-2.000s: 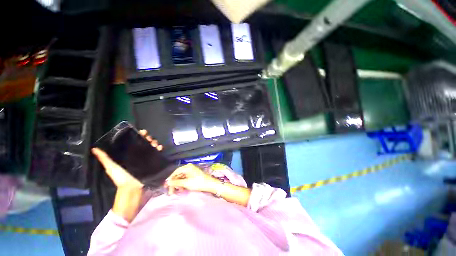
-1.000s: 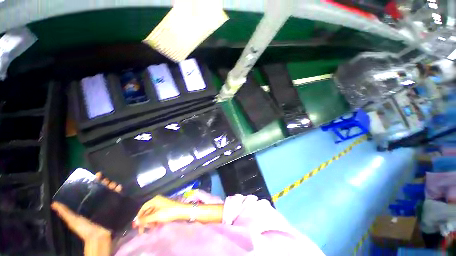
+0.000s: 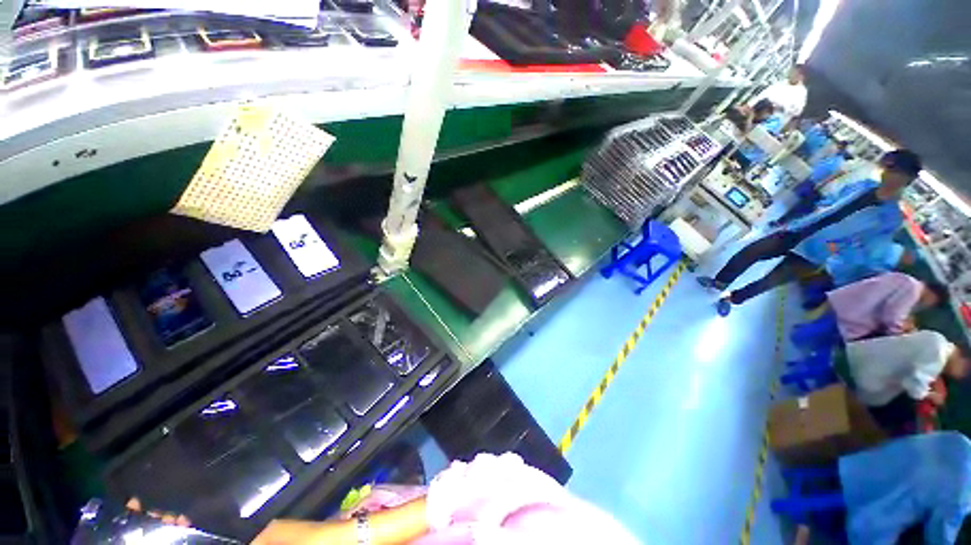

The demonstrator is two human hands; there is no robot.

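A dark glossy smartphone [image 3: 122, 529] shows at the bottom left, cut off by the picture's edge. Fingertips of my left hand [image 3: 160, 515] lie over its far edge; the rest of that hand is out of the picture. My right hand [image 3: 285, 531] is cut off by the bottom edge, its fingers hidden, with a bracelet at the wrist. Beyond lies a black tray [image 3: 160, 479] with dark, shiny phones in its slots. Behind it, a stacked tray [image 3: 122, 410] holds phones, several lit white [image 3: 241, 277] and one with a dark picture screen [image 3: 174, 308].
A pale yellow dotted sheet [image 3: 256, 170] hangs from the white shelf [image 3: 96, 149] beside a pale post [image 3: 421, 138]. Black trays [image 3: 511, 245] lie farther right. A blue stool [image 3: 645, 256], a cardboard box [image 3: 815, 424], a walking person [image 3: 841, 229] and seated people are on the right.
The view has swung up and right, bringing in the shelf top, aisle and people. The trays and both hands have shifted down and left, and the hands are now mostly cut off.
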